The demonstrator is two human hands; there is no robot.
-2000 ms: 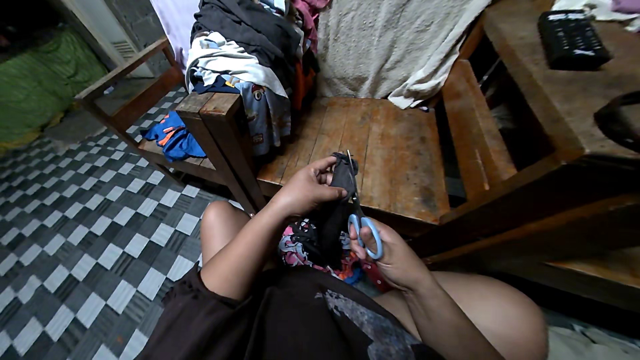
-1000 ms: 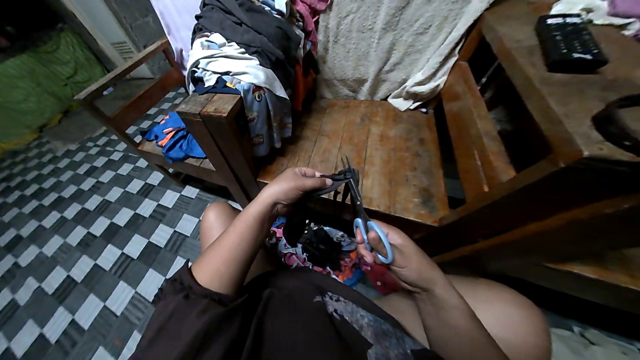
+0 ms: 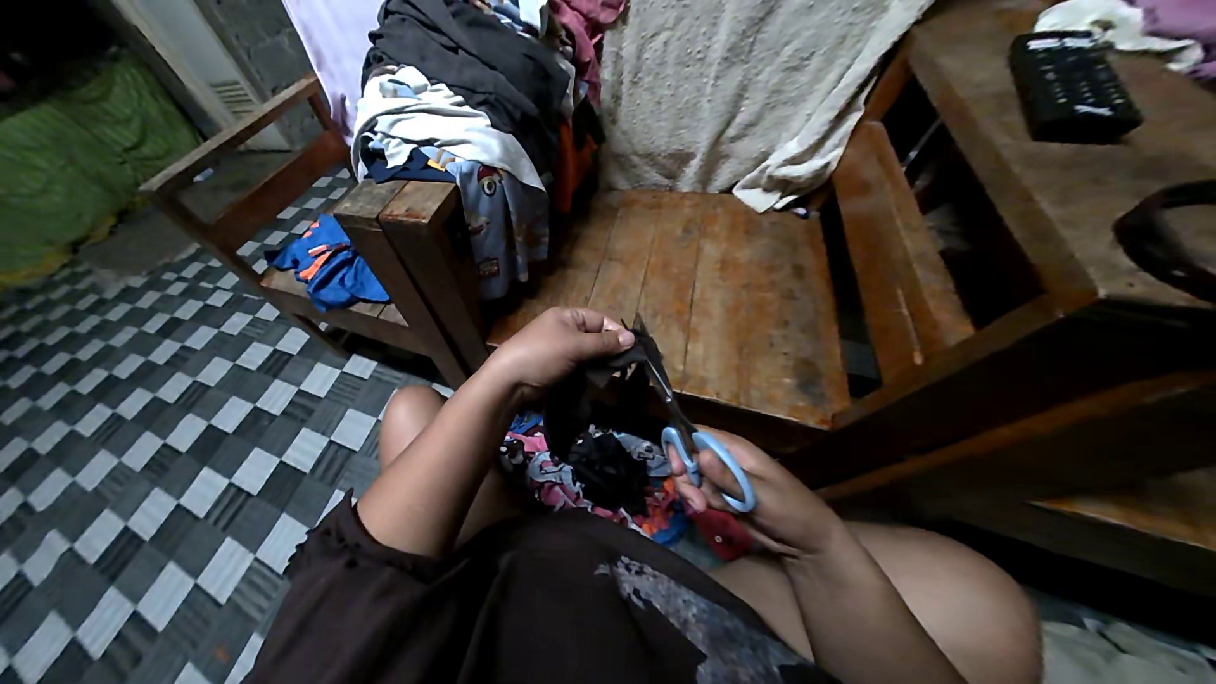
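My left hand pinches a piece of black cloth between thumb and fingers, and the cloth hangs down below it. In my right hand is a pair of scissors with light blue handles, fingers through the loops. The blades point up and away, slightly parted, with the cloth's edge at them beside my left fingertips. Whether the blades are cutting cannot be told. Between my legs lies a heap of patterned and coloured cloth, with a black piece on top.
Ahead stands a wooden bench, a beige cloth draped over its back. Clothes are piled over its left arm. A blue garment lies on another wooden seat. At right, a wooden table holds a black device with buttons.
The black cloth was bunched over the fingers two seconds ago; it now hangs below my left hand. The scissors' blades look less widely parted than one second ago.
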